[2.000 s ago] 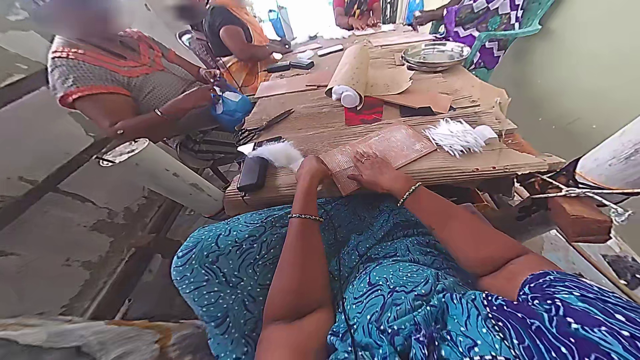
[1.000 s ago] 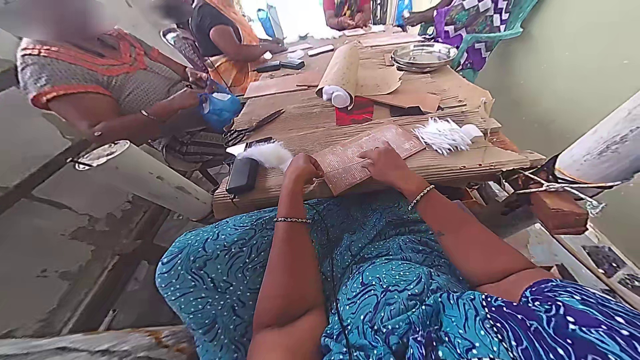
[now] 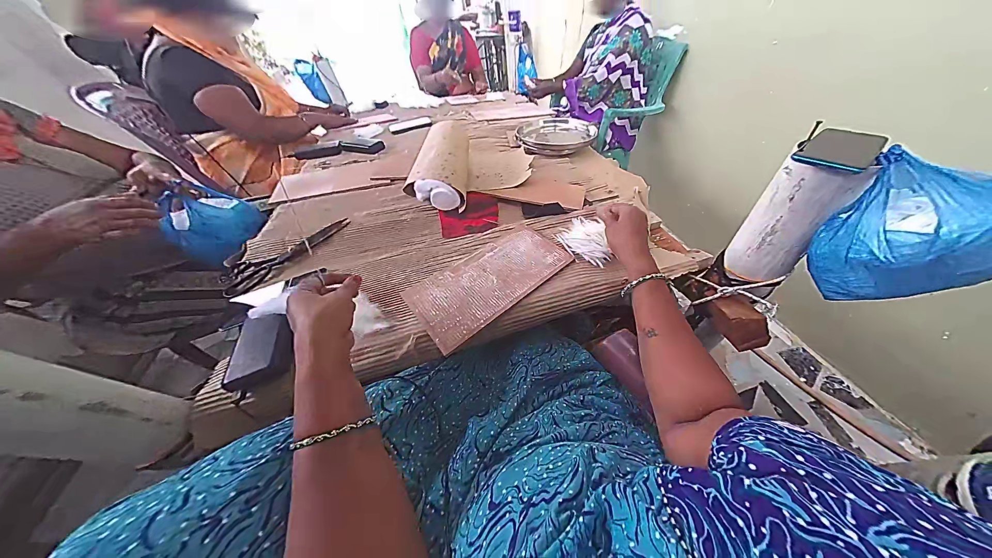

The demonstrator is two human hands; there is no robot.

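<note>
My left hand is raised over a tuft of white fibre at the table's near left, thumb and fingertips close together; whether something is between them cannot be made out. My right hand has its fingers bent in at the right end of a pile of thin white strips, perhaps touching it; its fingertips are partly hidden. Between the hands a flat, patterned brownish-pink sheet lies at a slant on the corrugated cardboard. A dark oblong case sits left of my left hand.
Scissors lie at the left edge. Beyond the sheet are a red square, a brown roll with white ends and steel plates. A co-worker's hands hold a blue bag at left. Another blue bag hangs beside a post.
Both hands have come off the patterned sheet and moved apart, the left to the white fibre, the right to the white strips. The view has shifted, showing more at the right.
</note>
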